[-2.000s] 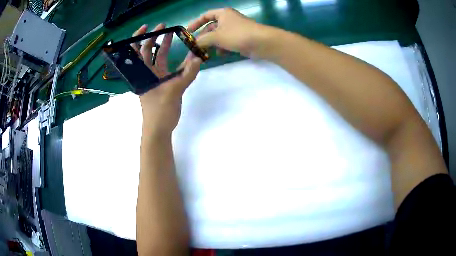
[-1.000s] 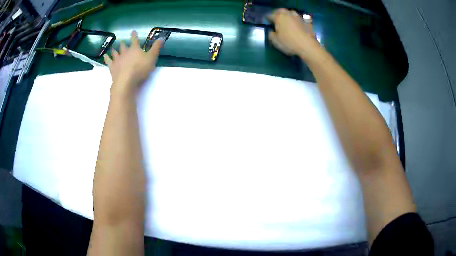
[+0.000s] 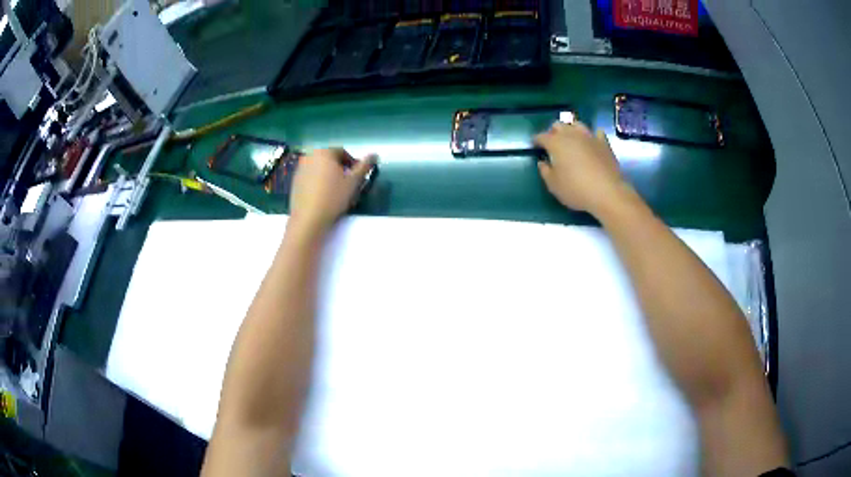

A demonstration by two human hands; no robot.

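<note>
My left hand point(image 3: 325, 186) is over a black phone frame point(image 3: 280, 177) on the green mat at left, covering much of it; its fingers are at the frame's right end. My right hand point(image 3: 580, 170) has its fingertips at the right end of another phone frame point(image 3: 473, 132) lying flat at centre right; whether it grips it cannot be told. A third frame point(image 3: 669, 121) lies flat further right, and a fourth frame point(image 3: 244, 158) lies left of my left hand.
A white sheet point(image 3: 467, 335) lies under my forearms. A black tray point(image 3: 411, 47) with pockets is at the far side. A yellow-brown rod point(image 3: 222, 121), a pale cable point(image 3: 224, 194) and a metal rail point(image 3: 138, 191) are at left. A red sign point(image 3: 656, 14) is at right rear.
The view has shifted, showing the tray and red sign. The frame held up two seconds ago is no longer raised. My left hand has come down over a frame; my right hand is at a frame's right end.
</note>
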